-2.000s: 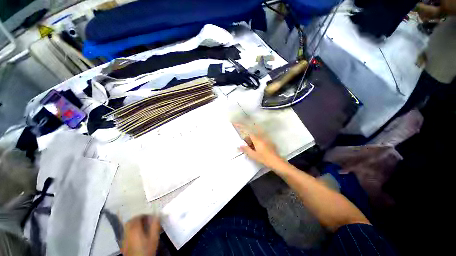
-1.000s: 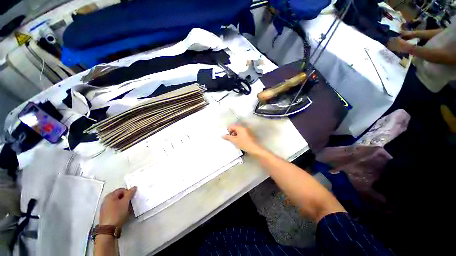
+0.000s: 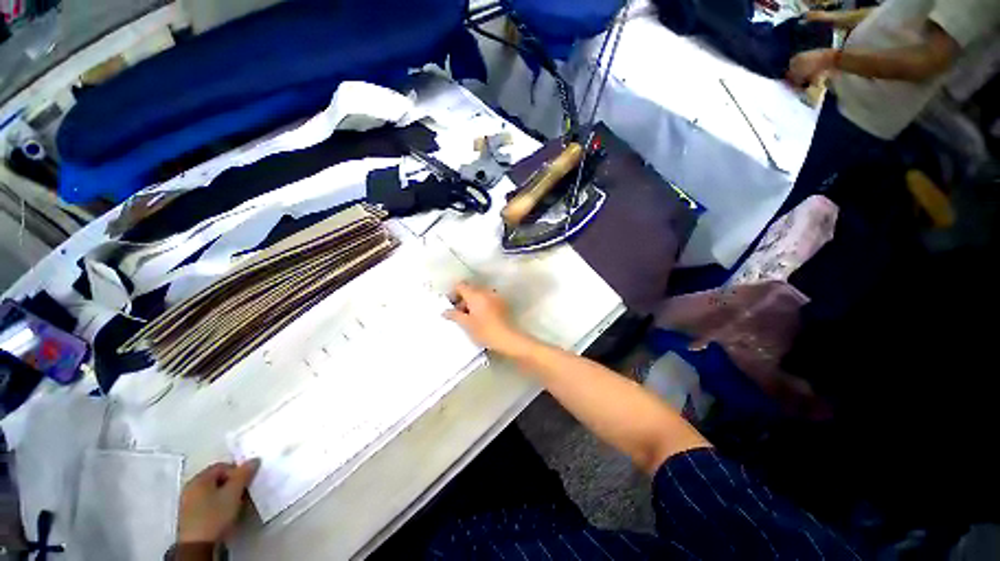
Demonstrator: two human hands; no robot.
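A white rectangular sheet [image 3: 362, 405], the template or a pale panel, lies flat on the pale table in front of me, with small dark marks along its upper part. My left hand [image 3: 214, 499] is at its left end, thumb and fingers on the edge. My right hand [image 3: 480, 318] is at its right end, fingers bent on the edge. Whether fabric lies under the sheet is hard to tell; a second edge shows along its near side. A stack of beige-brown strips [image 3: 274, 290] lies fanned behind it.
The steam iron [image 3: 548, 208] rests on a dark mat [image 3: 641, 225] at right. Black-handled scissors [image 3: 466, 195] lie behind. A phone [image 3: 44, 345] and grey panels [image 3: 126, 504] are at left. Another person [image 3: 877, 66] stands at the back right table.
Since two seconds ago, two overlapping white pieces have become aligned and my left hand has come onto the left edge. Over the last second both hands stay on the sheet while the view shifts.
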